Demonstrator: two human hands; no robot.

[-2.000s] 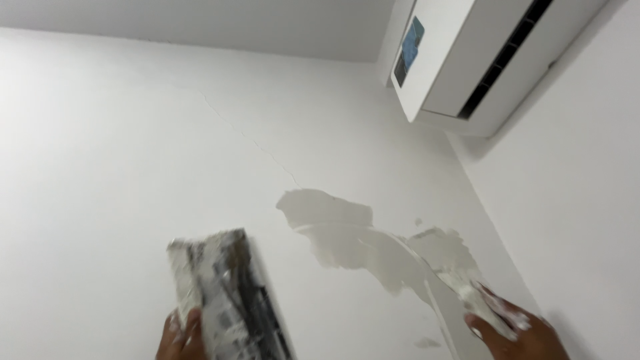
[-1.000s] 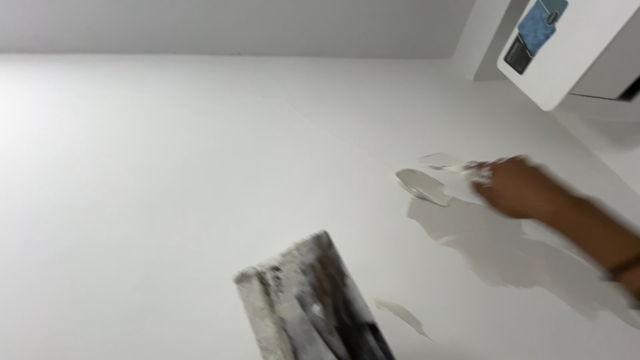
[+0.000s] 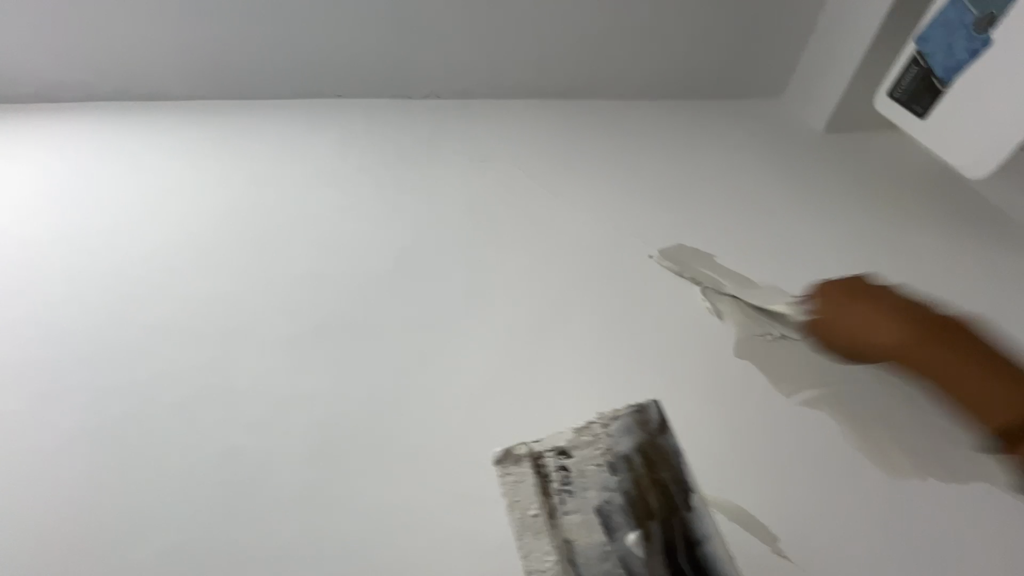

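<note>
My right hand (image 3: 856, 318), blurred, is closed around a putty knife (image 3: 760, 312) coated in white filler, its blade against the white wall (image 3: 320, 320) at the right of the view. Beside the blade lies a fresh grey-white filler strip (image 3: 696, 260). Below my hand a larger damp filler patch (image 3: 872, 416) spreads down to the right. A filler-smeared metal plastering trowel (image 3: 608, 496) rises from the bottom edge, right of centre. My left hand is outside the frame, so its hold on the trowel does not show.
A white air conditioner (image 3: 968, 120) with blue and dark stickers juts out at the upper right. The grey ceiling (image 3: 400, 48) meets the wall along the top. A small filler smear (image 3: 748, 524) marks the wall right of the trowel.
Since two seconds ago, my right hand has moved up the wall with the knife, and my left hand has gone out of view. The filler now reaches farther up to the left. The view has shifted.
</note>
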